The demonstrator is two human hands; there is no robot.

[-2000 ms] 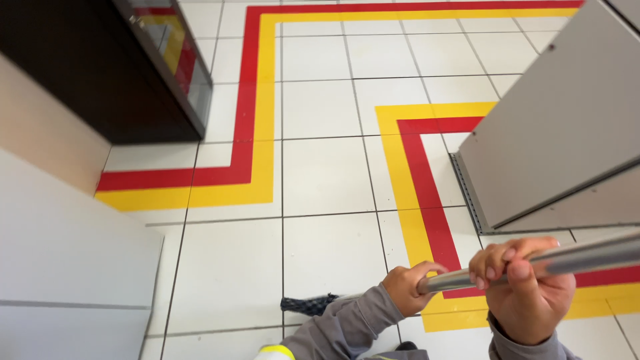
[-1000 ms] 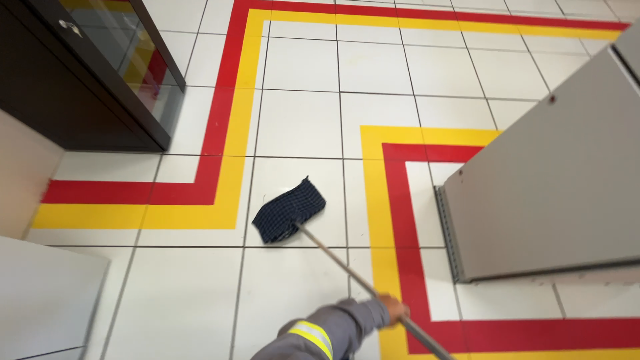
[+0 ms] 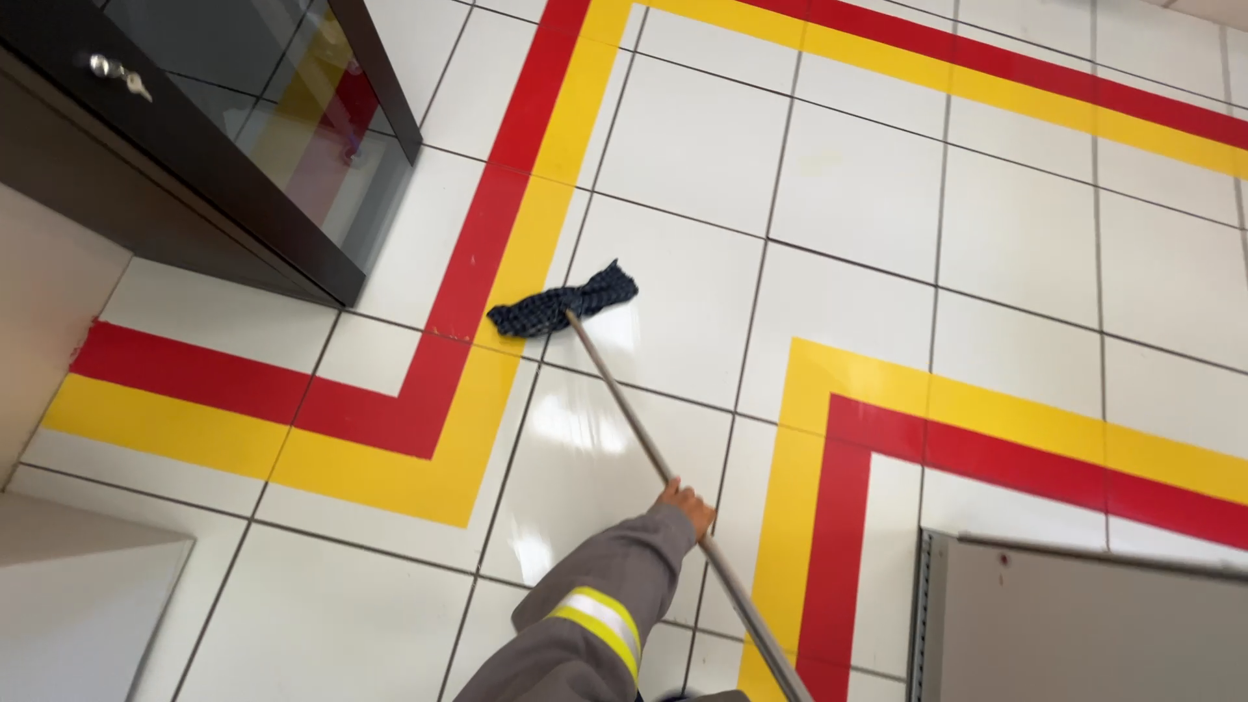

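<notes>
A long metal pole runs from the bottom edge up to a dark checked cloth mop head, which lies on the white tiled floor and partly over the yellow stripe. Around the pole's middle my left hand is closed, its sleeve grey with a yellow and silver reflective band. My right hand is out of view, as is the pole's upper end. Wet-looking glare shows on the tiles below the mop head.
A dark cabinet with a glass door and a key in its lock stands upper left. A grey metal cabinet is lower right, a pale panel lower left. Red and yellow floor stripes run beside them.
Two seconds ago both hands were on the pole near the grey cabinet; now only the left shows. Since one second ago the mop head has moved onto the yellow stripe. The view has shifted.
</notes>
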